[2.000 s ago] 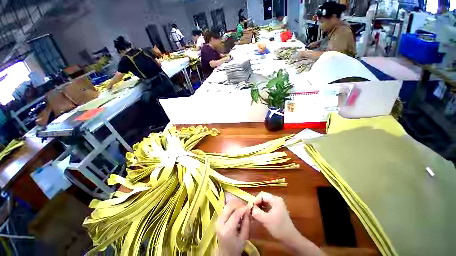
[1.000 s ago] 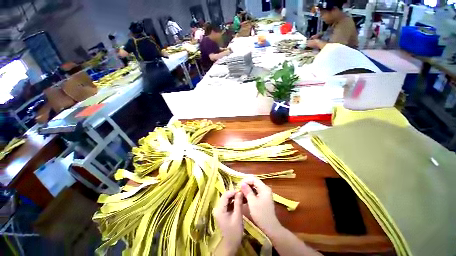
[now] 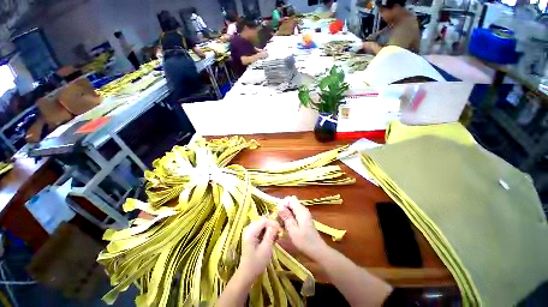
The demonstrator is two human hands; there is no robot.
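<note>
A large heap of yellow-olive strips (image 3: 174,240) lies on the reddish-brown desk, gathered at the middle by a pale band (image 3: 207,171). My left hand (image 3: 258,246) and my right hand (image 3: 297,225) are close together at the heap's right side. Their fingertips pinch a small yellow strip end (image 3: 274,217); its detail is too small to tell. Straight loose strips (image 3: 306,175) extend right from behind the heap. A single strip end (image 3: 333,232) shows to the right of my right hand.
A black phone (image 3: 398,234) lies right of my hands. Large olive panels with yellow edges (image 3: 456,204) are stacked at the right, with a small white tag on top. A potted plant (image 3: 325,102), a calendar (image 3: 360,117) and a white partition (image 3: 240,117) stand behind. People work at long tables beyond.
The view has shifted. The single strip end right of my right hand was not visible two seconds ago and has shown since one second ago. My hands still pinch together beside the heap.
</note>
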